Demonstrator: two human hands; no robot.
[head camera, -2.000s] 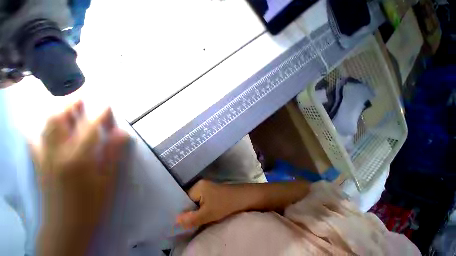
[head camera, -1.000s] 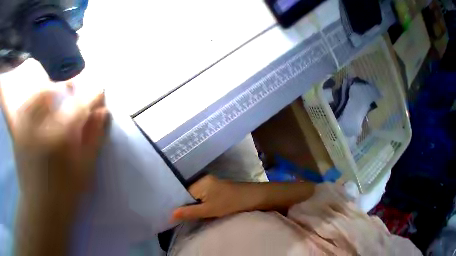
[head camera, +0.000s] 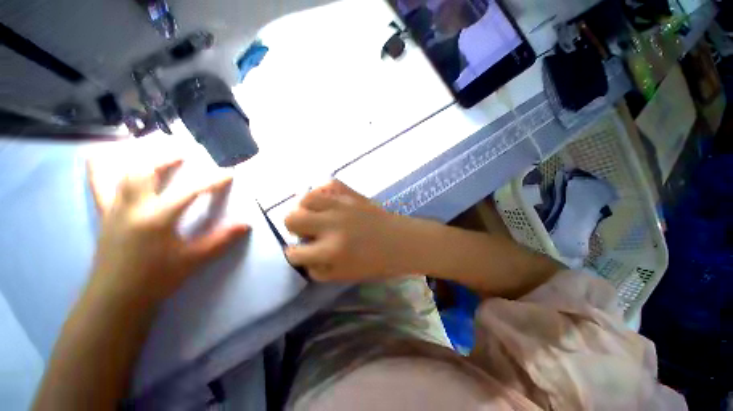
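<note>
A pale, whitish cloth panel (head camera: 229, 293) lies on the white table under the sewing machine head, glaring near the lamp-lit area. My left hand (head camera: 153, 221) rests on the cloth at the left, palm down with fingers spread, in front of the machine's needle area (head camera: 149, 108). My right hand (head camera: 341, 233) is over the table's ruler-marked front edge, beside the cloth's right edge, with fingers curled. Whether it pinches something small cannot be told. A dark grey rounded machine part (head camera: 217, 124) stands between and beyond the hands.
A phone with a lit screen (head camera: 478, 60) lies on the table beyond my right hand. A black object (head camera: 576, 79) sits near the table's right end. A cream perforated basket (head camera: 522, 213) at the right holds grey and navy pieces (head camera: 580, 215). A ruler strip (head camera: 450, 172) runs along the edge.
My right hand has moved up from below the table's front edge onto the table. My left hand has spread its fingers on the cloth. The view has shifted, showing more of the machine and phone.
</note>
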